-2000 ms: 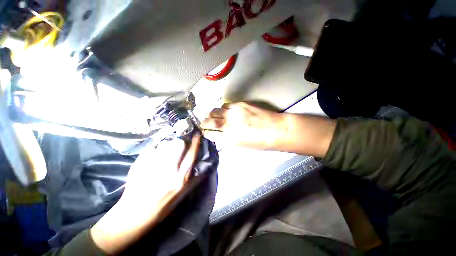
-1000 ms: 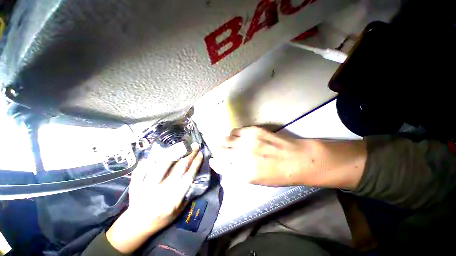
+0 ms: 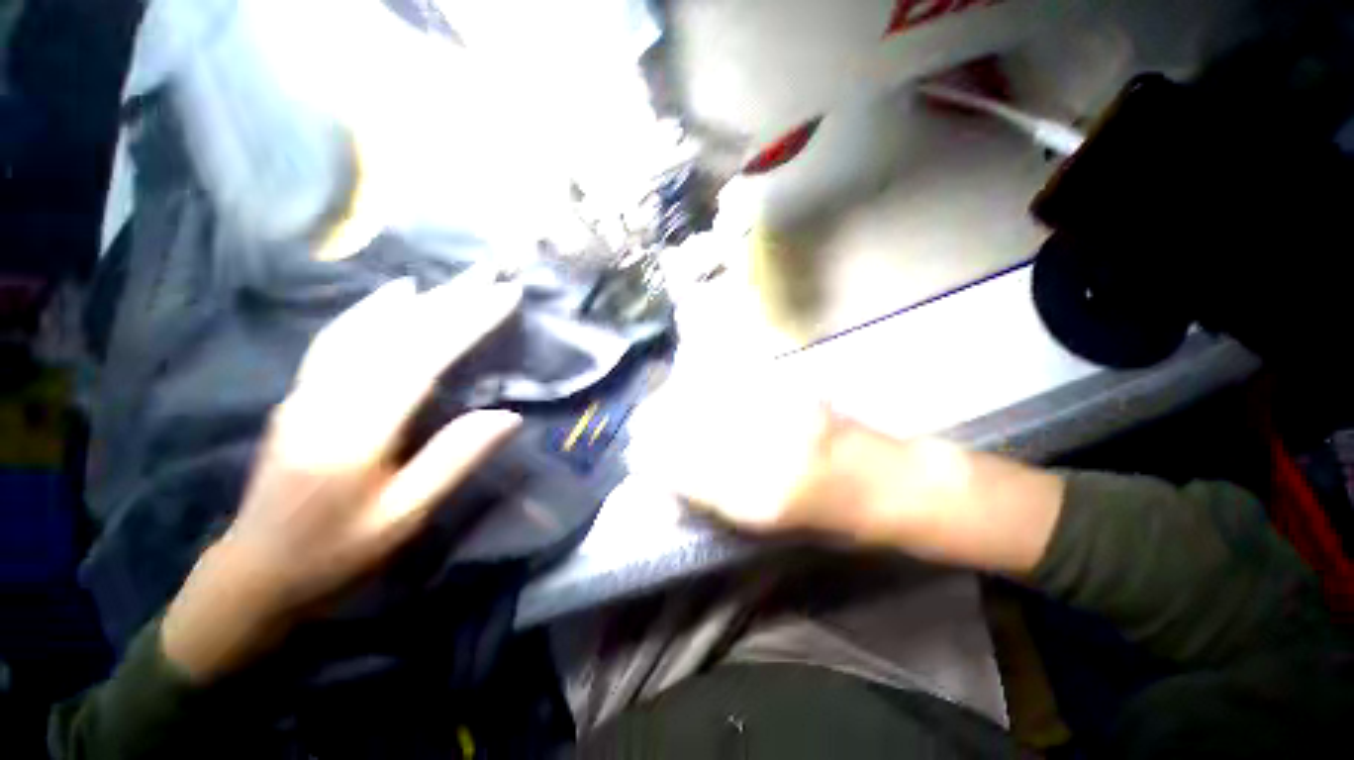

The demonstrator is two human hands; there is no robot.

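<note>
A dark garment [image 3: 178, 371] lies over the left of the machine table, pale under the lamp. Its shiny lining [image 3: 557, 349] and the dark blue brand label [image 3: 591, 428] show near the needle area [image 3: 646, 245], which is blurred and glaring. My left hand [image 3: 364, 431] lies on the garment left of the label, thumb and fingers apart; whether it pinches cloth is unclear. My right hand [image 3: 795, 460] rests on the white table right of the label, overexposed, its fingers hard to make out.
The off-white machine head [image 3: 802, 52] stands at the top. A dark smartphone [image 3: 1114, 156] on a round black stand [image 3: 1106, 305] is at the right, with a white cable [image 3: 1017, 119]. A ruler strip [image 3: 653, 561] runs along the table's front edge. A red-orange frame [image 3: 1295, 490] shows far right.
The view has shifted, and less of the machine head shows. My left hand has moved back from the needle area and its thumb is spread. My right hand is nearer the table's front edge.
</note>
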